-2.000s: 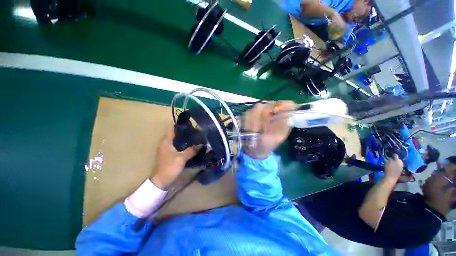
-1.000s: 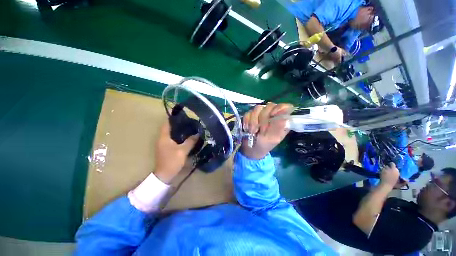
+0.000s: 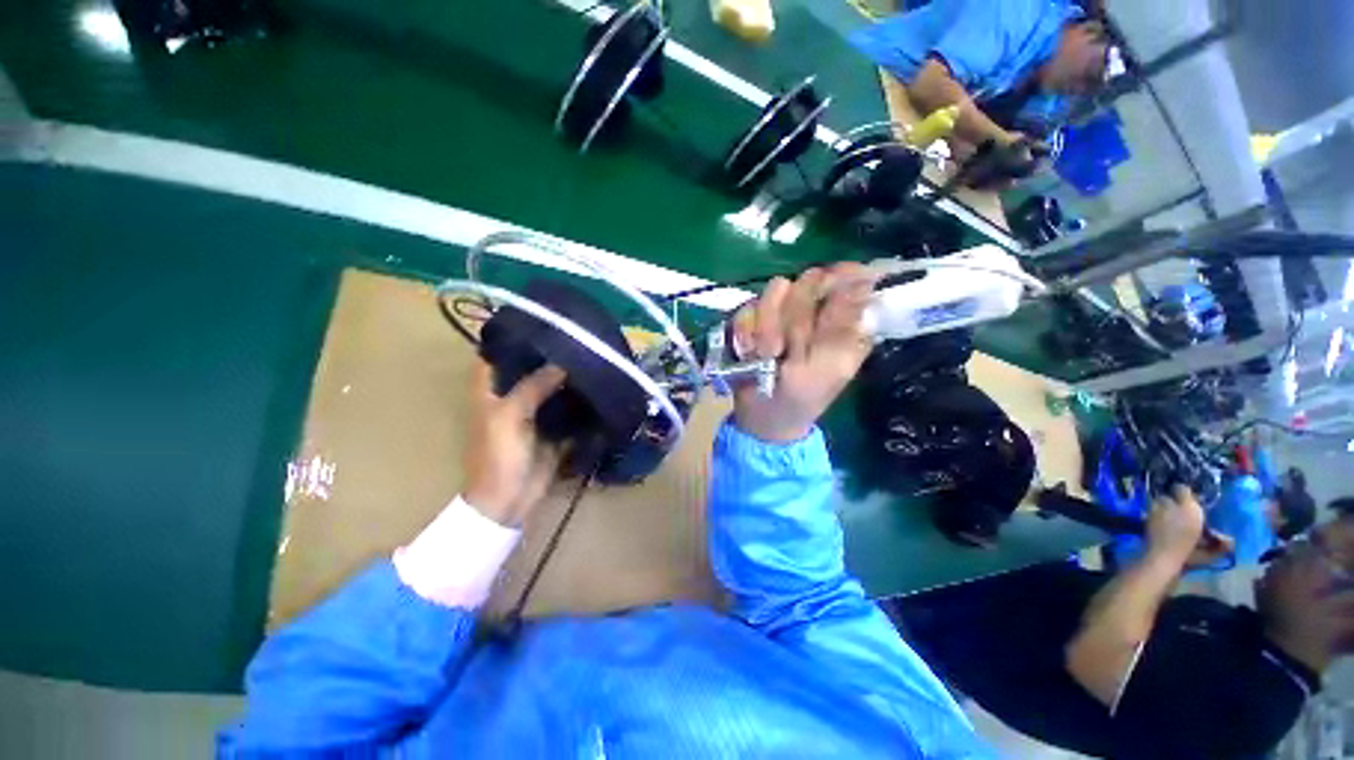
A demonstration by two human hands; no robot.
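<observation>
My left hand (image 3: 512, 446) holds a headset (image 3: 572, 349) with black cups and two pale headband hoops above the cardboard mat (image 3: 386, 401). Its fingers are on a black ear cup, partly hidden by it. My right hand (image 3: 802, 349) is closed around the front of a white electric screwdriver (image 3: 950, 294), held nearly level. The silvery nozzle (image 3: 720, 368) at its tip points left at the headset, by the right end of the hoops. Whether the tip touches the cup cannot be told. A thin black cable (image 3: 553, 546) hangs from the headset towards my body.
Several headsets stand along the green line, one at the upper middle (image 3: 612, 74). A pile of black headsets (image 3: 958, 446) lies right of my right hand. One person (image 3: 1188, 639) in black sits at the right; another (image 3: 980, 67) in blue works across the line.
The headset has been turned in my left hand, its hoops now slanting lower to the right. The screwdriver's rear end has tilted up a little. Both hands keep their holds.
</observation>
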